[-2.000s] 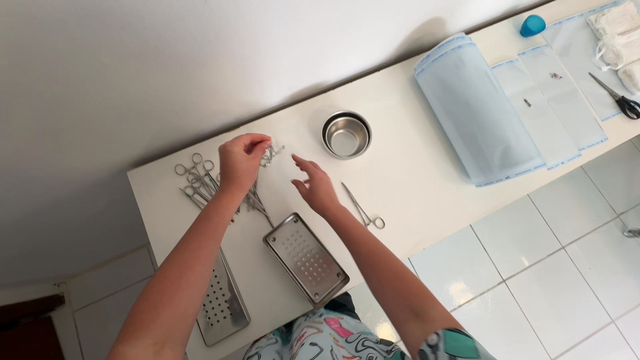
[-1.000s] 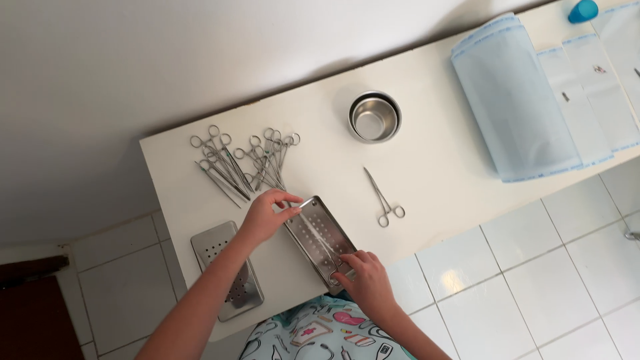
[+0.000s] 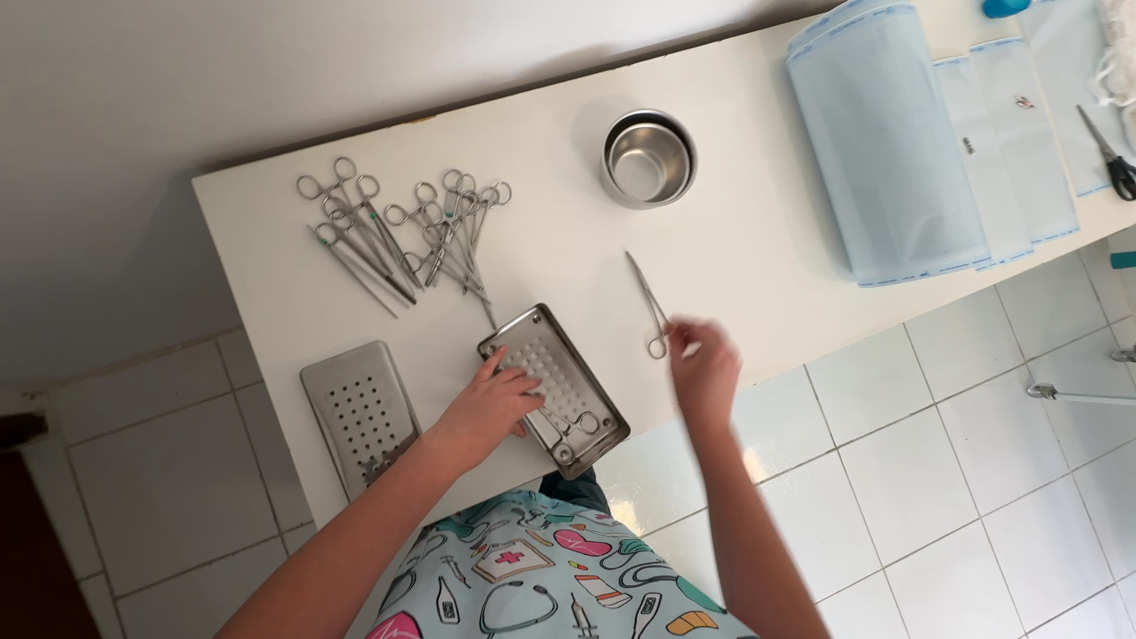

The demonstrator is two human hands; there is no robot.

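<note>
A perforated metal instrument tray (image 3: pixel 581 373) stands near the table's front edge, with a ring-handled instrument (image 3: pixel 568 426) lying at its near end. My left hand (image 3: pixel 497 404) reaches over the tray's left side, fingers spread; whether its fingertips touch the instrument is unclear. To the right, my right hand (image 3: pixel 703 359), blurred, is at the ring handles of a single clamp-like instrument (image 3: pixel 652 297) on the table; its grip is not clear. Left of the tray lies a perforated metal lid (image 3: pixel 355 399). Behind are two groups of ring-handled instruments (image 3: pixel 359 231), (image 3: pixel 453 231).
Nested round metal bowls (image 3: pixel 650 164) stand toward the back. Light-blue sterilization pouches (image 3: pixel 887 151) cover part of the right side. Farther right are black-handled scissors (image 3: pixel 1120 173), white gauze-like material and a blue object (image 3: pixel 1005 7). A wall runs along the back edge.
My right hand has moved from the tray to the instrument on its right. My left hand has come down over the tray, where an instrument now lies at the near end.
</note>
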